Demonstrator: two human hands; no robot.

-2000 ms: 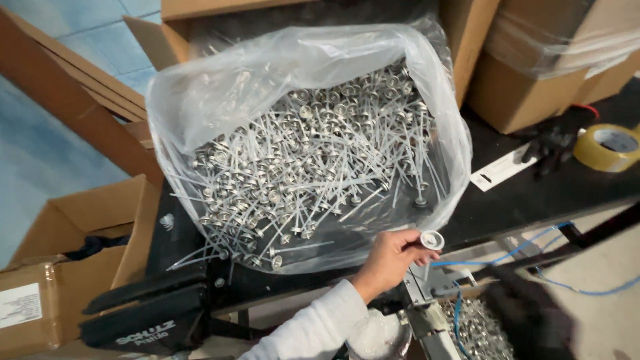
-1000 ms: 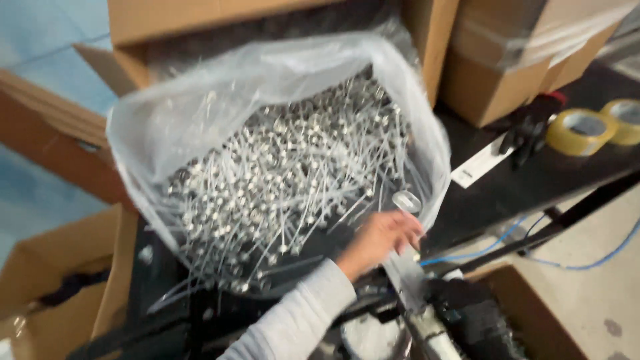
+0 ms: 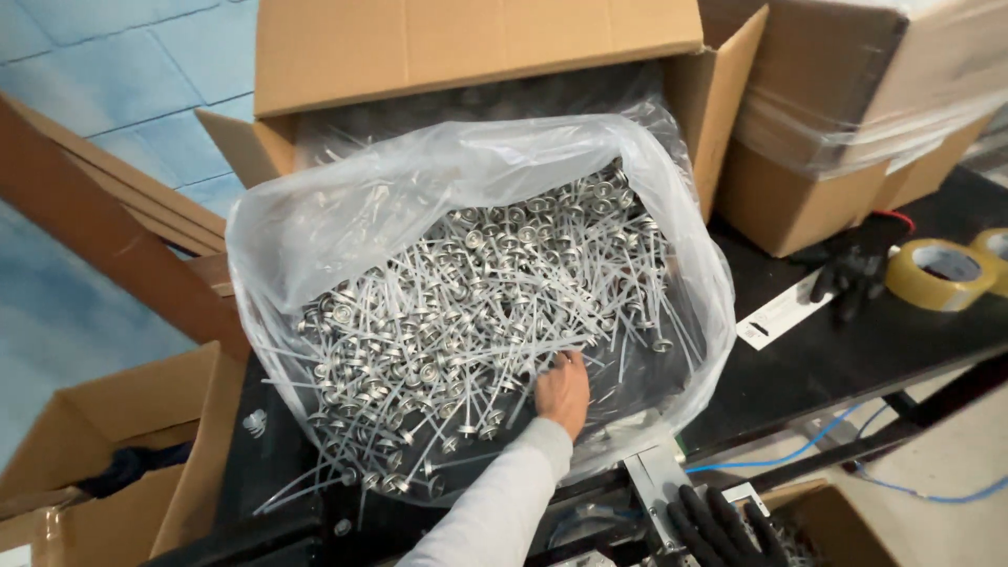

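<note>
A clear plastic bag lies open, full of metal aerosol valve cups with thin white dip tubes. My left hand, bare in a light grey sleeve, reaches over the bag's near side. Its fingertips are at the tubes at the pile's lower right; whether they grip one is hidden. At the bottom right, my right hand wears a black glove, its fingers spread beside a metal fixture. No object shows between those fingers; its thumb is out of sight.
Behind the bag an open cardboard box lies on the black table. Rolls of clear tape, a black glove and a white card are on the right. Another open box stands lower left; blue cables run below.
My left hand held a round piece near the bag's lower right edge two seconds ago. It has moved left to the pile of valves, and that piece no longer shows in it.
</note>
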